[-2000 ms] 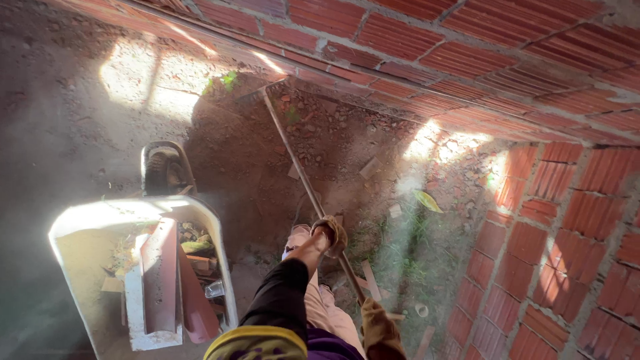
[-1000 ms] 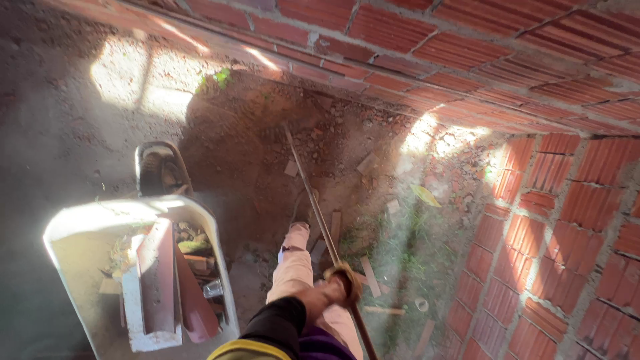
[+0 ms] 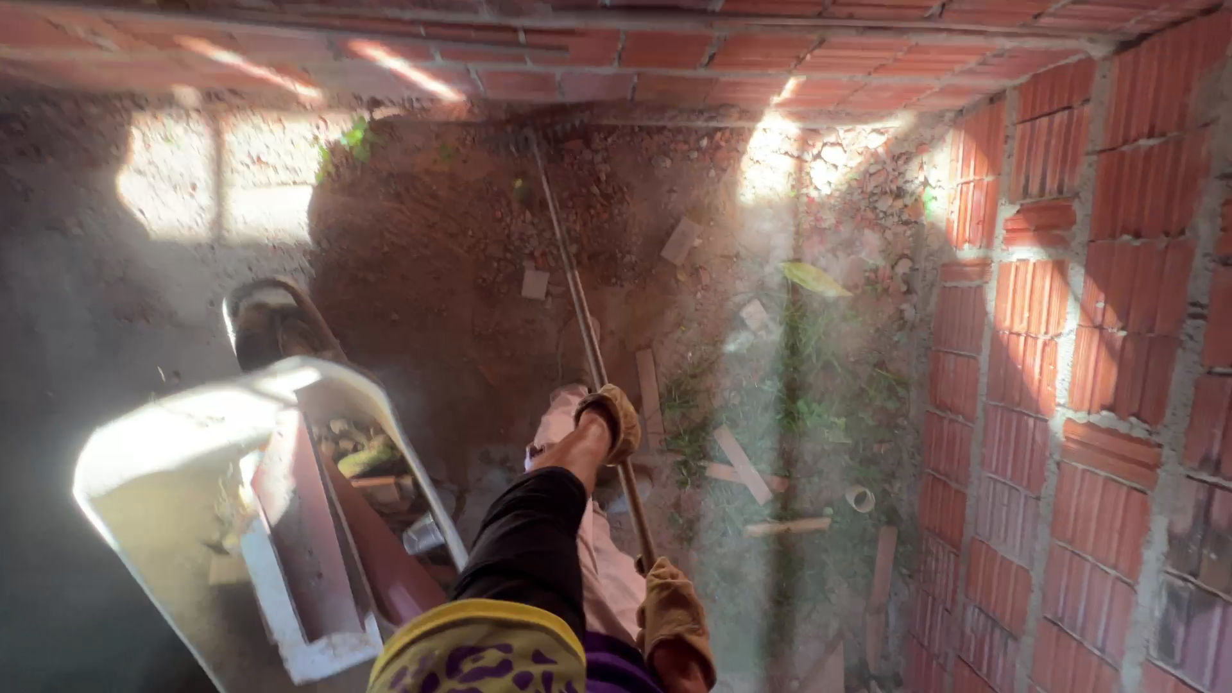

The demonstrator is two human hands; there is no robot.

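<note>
A long-handled rake (image 3: 568, 260) slants from near my body up to the foot of the back brick wall, its head blurred among dirt and rubble. My left hand (image 3: 610, 423), in a tan work glove, is closed around the middle of the handle. Lower down, my right hand (image 3: 674, 606), gloved too, grips the handle near its end. Broken red rubble (image 3: 616, 164) and reddish soil (image 3: 414, 221) lie around the rake head. At the left stands a wheelbarrow (image 3: 144, 568) holding a pale-edged channel piece, brick pieces and a metal can.
A hollow-brick wall (image 3: 1030, 337) rises on the right and meets the back brick wall (image 3: 674, 63). Wood scraps (image 3: 741, 464), a short tube ring (image 3: 859, 499), a yellow-green leaf (image 3: 814, 279) and grass (image 3: 808, 404) lie on the ground. The wheelbarrow's wheel (image 3: 274, 322) points toward the back wall.
The rake was drawn back toward me, then its head moved out to the foot of the back wall. The view has turned noticeably.
</note>
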